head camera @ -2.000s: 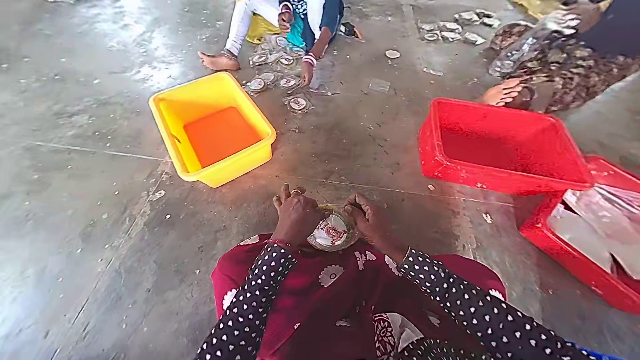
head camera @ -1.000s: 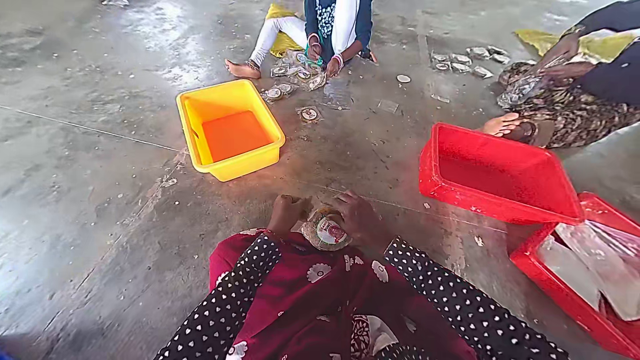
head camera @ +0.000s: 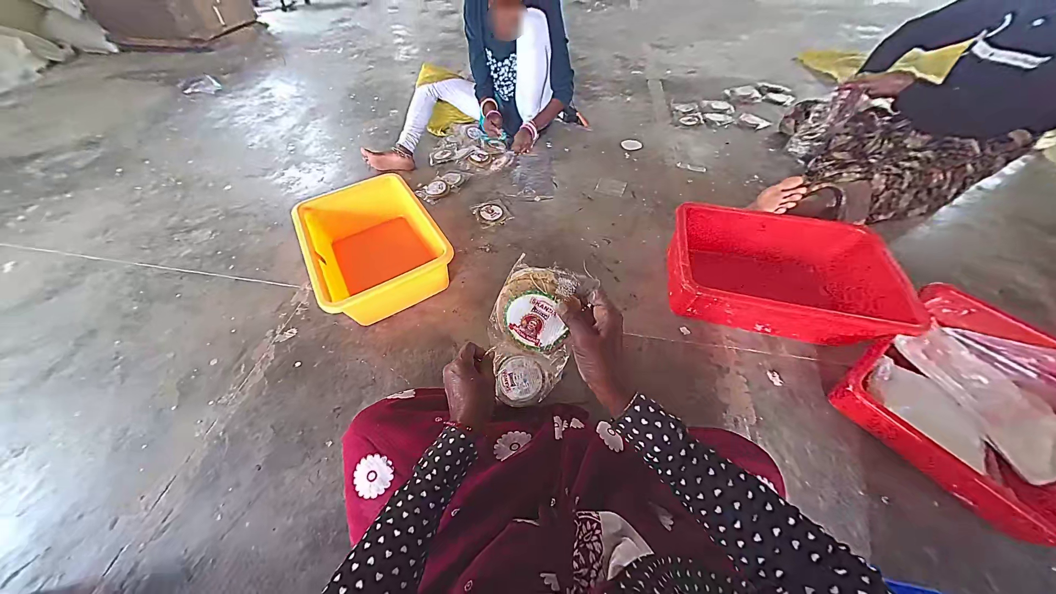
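Note:
Above my lap, both my hands hold a clear plastic packet (head camera: 507, 309) that contains a tan round item and a round printed label (head camera: 535, 321). My right hand (head camera: 596, 338) pinches its right edge between thumb and fingers. At the lower left, my left hand (head camera: 470, 381) is closed on the plastic edge. A smaller round disc with a printed face (head camera: 520, 379) shows at the lower end, against or inside the packet; which one I cannot tell.
A yellow plastic tub (head camera: 371, 307) stands ahead on the left, a red tub (head camera: 792, 318) on the right. Another red tub (head camera: 899, 437) holds clear plastic sheets or bags (head camera: 949, 396). Two people sit on the floor beyond, near several similar packets (head camera: 492, 213).
The packet has come up away from my lap, held farther forward between my hands, and the smaller disc now shows below its label. The view has tilted up somewhat.

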